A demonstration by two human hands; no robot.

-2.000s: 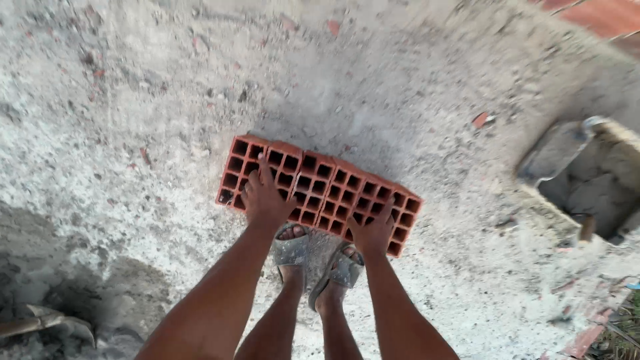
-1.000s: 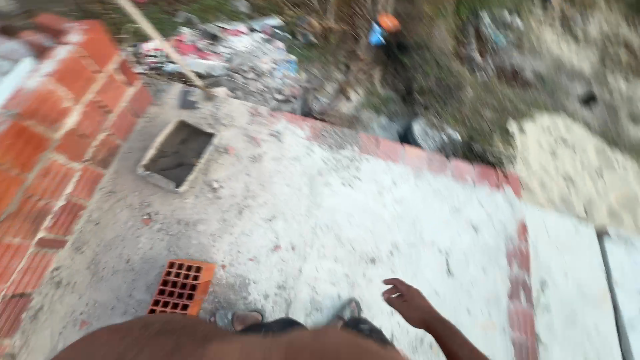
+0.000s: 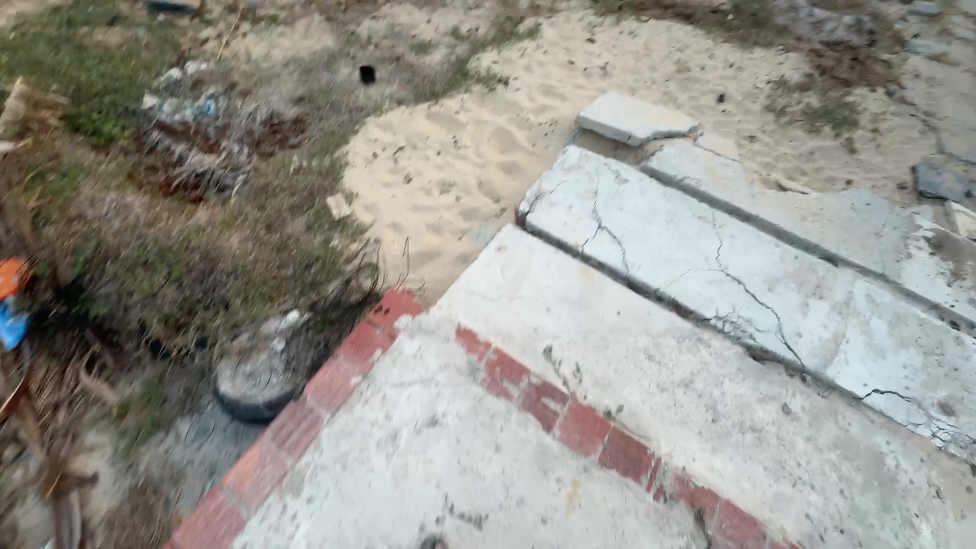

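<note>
Neither of my hands shows in the head view at this moment, so what they hold or touch is hidden. Below me lies a worn concrete slab [image 3: 427, 450] with a border of red bricks [image 3: 335, 374] along its left edge. A second line of red bricks [image 3: 583, 427] crosses the slab at a slant. Past it, long cracked concrete steps [image 3: 686, 259] run diagonally toward the right. A small dark tip, too little to identify, shows at the bottom edge.
A broken concrete piece [image 3: 637, 118] rests at the steps' far corner, beside pale sand [image 3: 450, 160]. Left of the slab, a round grey object [image 3: 255, 381] lies near dry grass and dark twigs. An orange and blue item [image 3: 11, 301] is at the far left.
The view has swung away from the hollow bricks and the mortar container toward the steps and sand. Both hands were on the bricks two seconds ago; one open hand showed a second ago, none now.
</note>
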